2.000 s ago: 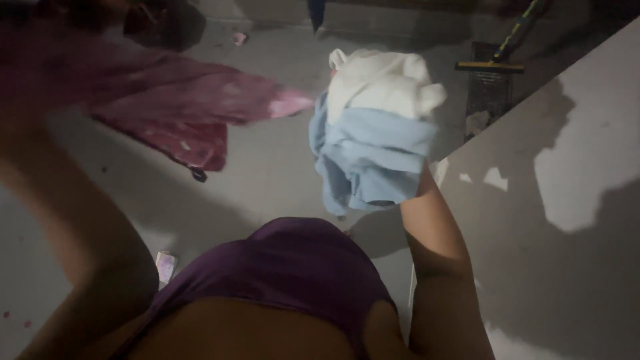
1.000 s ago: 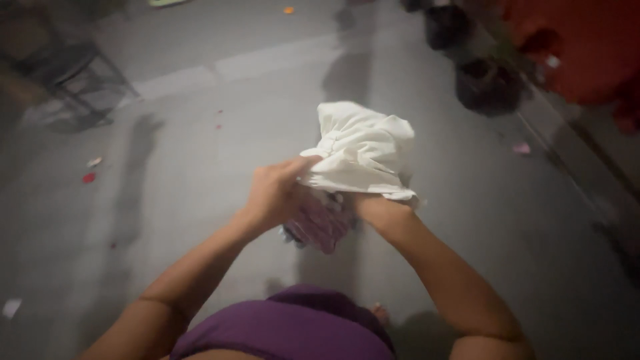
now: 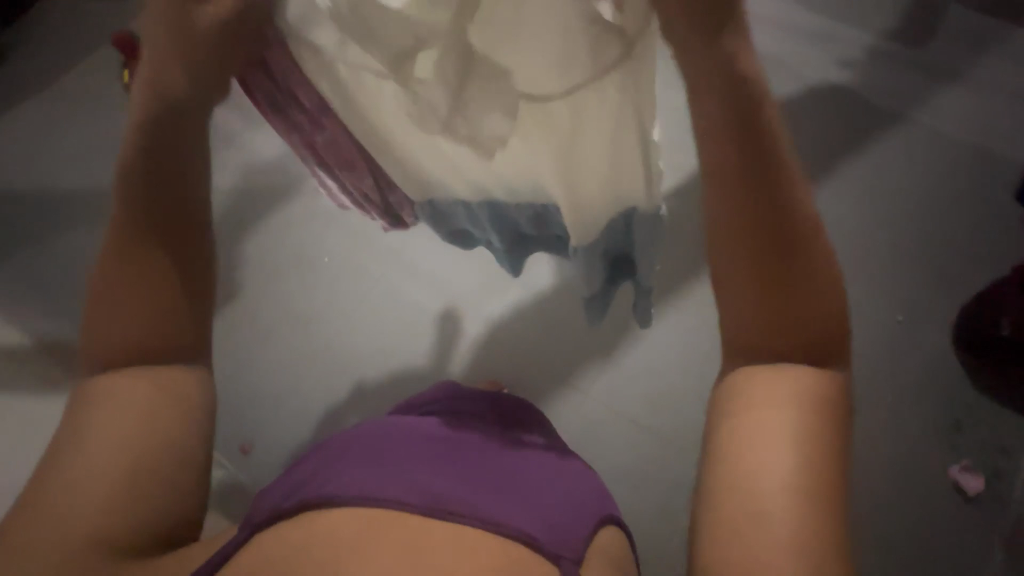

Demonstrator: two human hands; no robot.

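A white cloth garment [image 3: 560, 136] hangs spread between my two raised hands at the top of the view. My left hand [image 3: 212, 40] is closed on its left side and on a mauve-pink cloth [image 3: 328, 136], which slants down along the white one. My right hand [image 3: 700, 20], partly cut off by the top edge, grips the right side of the white garment. Below the white hem hangs a blue-grey cloth [image 3: 496, 228]; what holds it is hidden behind the white fabric. The fingertips of both hands are hard to make out.
Grey floor [image 3: 384, 280] lies beneath, crossed by shadows. A dark red rounded item [image 3: 992, 336] is at the right edge. A small pink scrap [image 3: 966, 478] lies at the lower right, and a small red object [image 3: 126, 48] shows beyond my left wrist.
One second ago the white cloth was bunched between my hands; now it hangs open, with my hands raised and farther apart. The blue cloth shows again below it. The view has shifted.
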